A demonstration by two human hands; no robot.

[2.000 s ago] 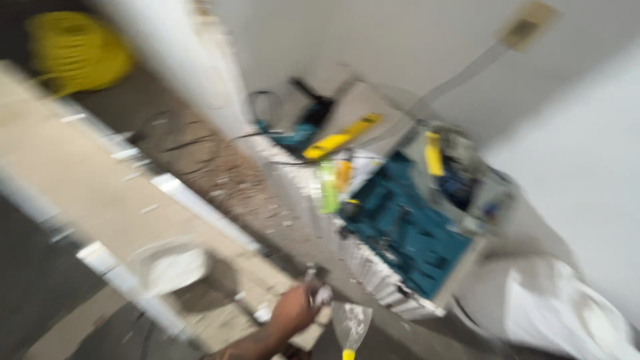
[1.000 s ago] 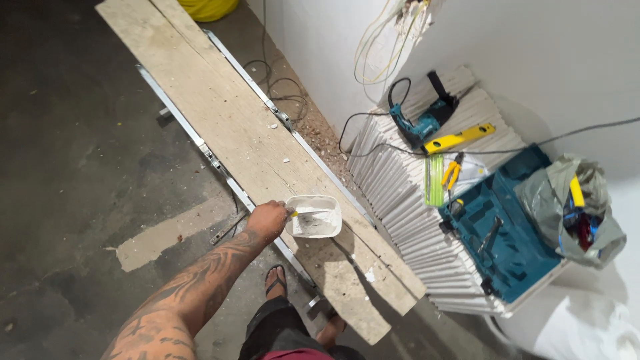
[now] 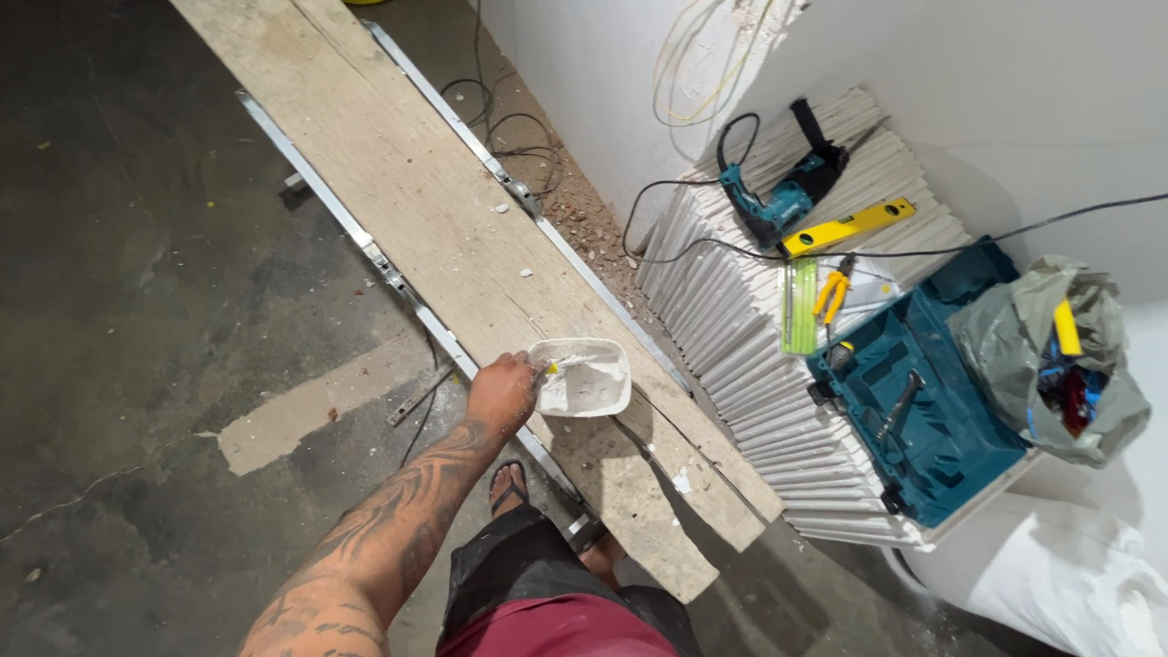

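My left hand [image 3: 505, 388] reaches in from the lower left, its fingers closed at the left rim of a white plastic tub [image 3: 623, 376]. A small yellow part of a putty knife [image 3: 550, 368] shows at my fingertips, and its whitish blade lies inside the tub; my fingers hide most of the handle. White paste coats the tub's inside. The tub is over the wooden planks [image 3: 438, 210] of a metal-framed work platform. Whether my fingers also grip the rim, I cannot tell. My right hand is out of view.
Right of the planks, stacked white panels [image 3: 730, 365] bear a corded rotary hammer [image 3: 785, 196], yellow spirit level [image 3: 849, 226], pliers [image 3: 832, 292], an open teal tool case [image 3: 949, 411] and a plastic bag [image 3: 1004, 338]. A black cable [image 3: 1049, 219] crosses there. My sandaled foot [image 3: 508, 485] is beside the platform.
The view has swung and steadied since the blurred earliest frame. There my hand was away from the tub, near the plank end; now it is at the tub's rim.
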